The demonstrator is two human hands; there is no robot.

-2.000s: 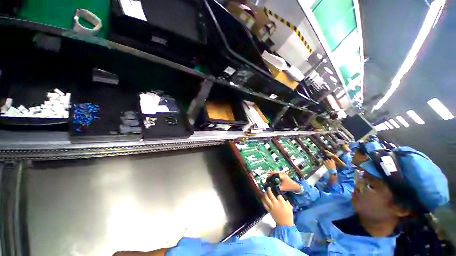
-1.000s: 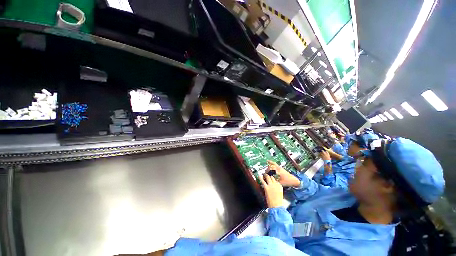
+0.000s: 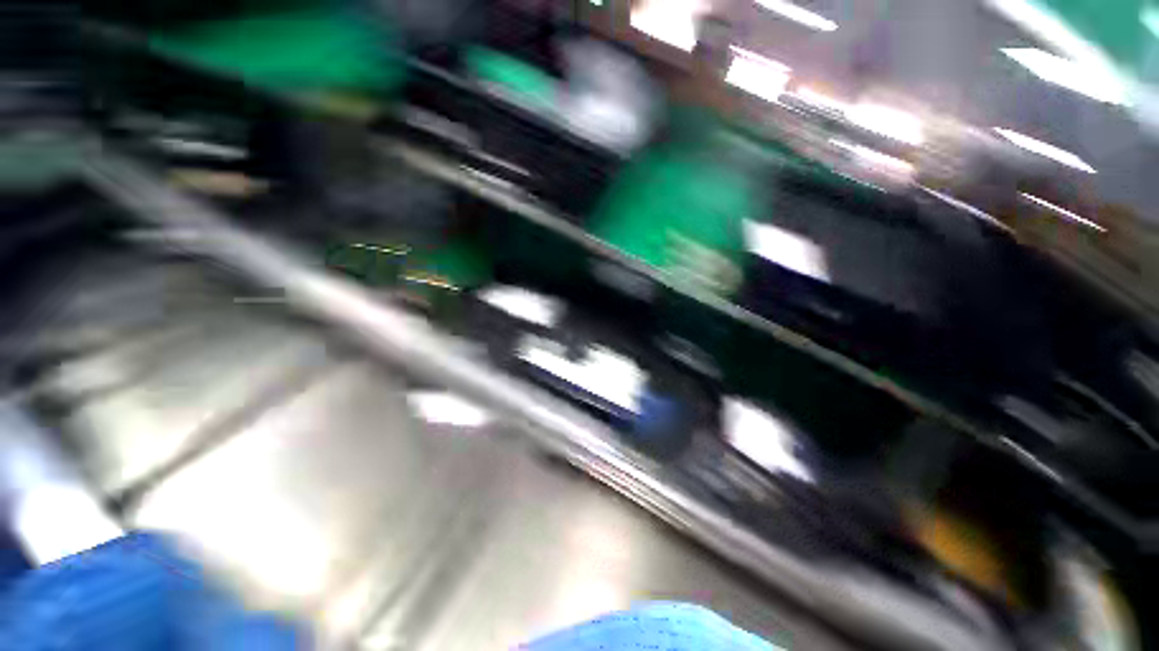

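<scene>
The view is strongly blurred. Neither of my hands can be made out. A light blue sleeve shows at the bottom edge, with no hand visible on it. The metal-topped line (image 3: 508,547) lies in front of me, bright and smeared. On the lower shelf a heap of white pieces (image 3: 591,375) shows as a white smear, with a blue patch of small components (image 3: 661,417) just right of it. A white patch, possibly paper or a bag (image 3: 765,439), is further right.
A blue-clothed shape (image 3: 140,598) is at the lower left; whose it is I cannot tell. The shelf's front rail (image 3: 712,534) runs diagonally down to the right. Dark bins (image 3: 915,293) and green mat (image 3: 674,210) are on the upper shelf. A tan-lined box (image 3: 966,553) is at lower right.
The view has swung left and tilted, so the shelf trays appear further right and lower. The neighbouring worker and green boards at the right have left the picture. My bare forearm no longer shows.
</scene>
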